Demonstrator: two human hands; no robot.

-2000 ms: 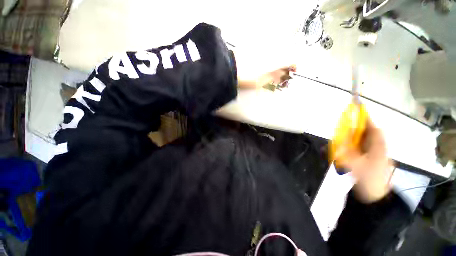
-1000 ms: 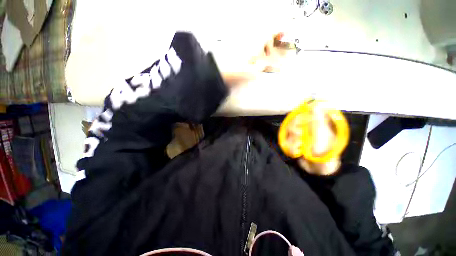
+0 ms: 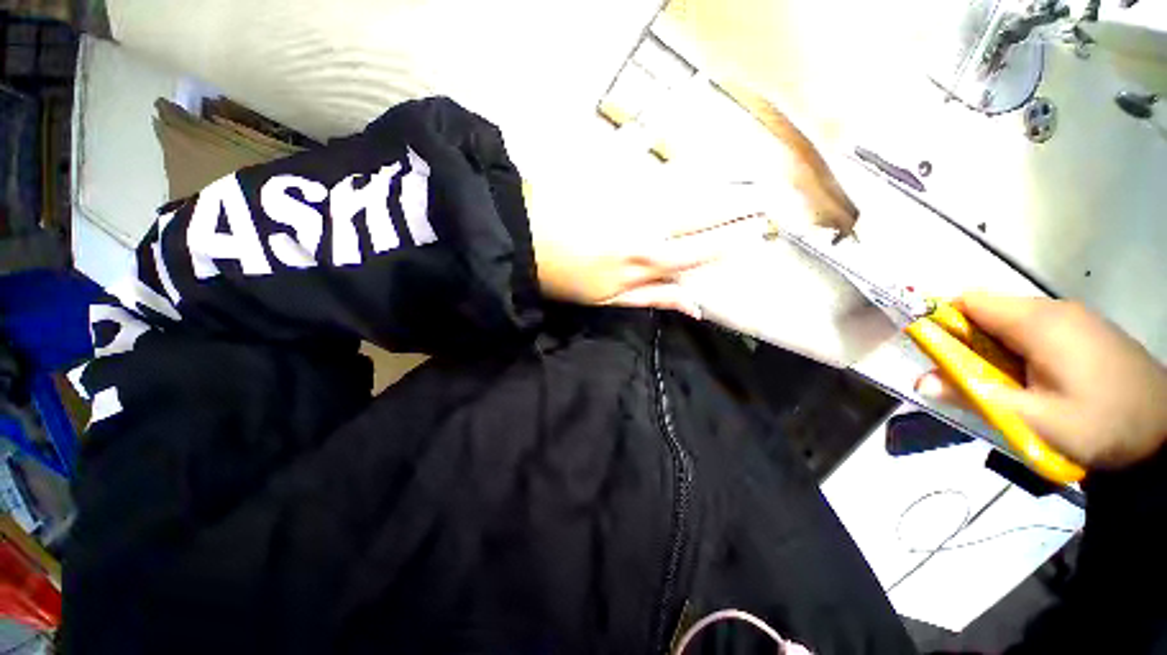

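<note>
My right hand (image 3: 1069,378) holds the fabric scissors (image 3: 983,384) by their yellow-orange handles. The metal blades point left and up, and their tip lies at a short slit or fold line in the pale garment panel (image 3: 755,275). The panel lies over the table edge, and strong glare hides much of its outline. My left hand (image 3: 627,275) lies flat on the panel near the front edge, left of the scissor tip, with fingers stretched towards it. I cannot tell if it pinches the cloth.
The white machine bed (image 3: 1088,192) is at the right, with small metal parts at its top. A dark phone-like object (image 3: 924,433) lies on a white surface below the table edge, near a thin looped cord. Brown cardboard or cloth pieces (image 3: 205,166) are at the left.
The scissors, upright and blurred in my right hand before, now reach left over the panel with their tip at the cloth. My left hand is now lower, near the table edge.
</note>
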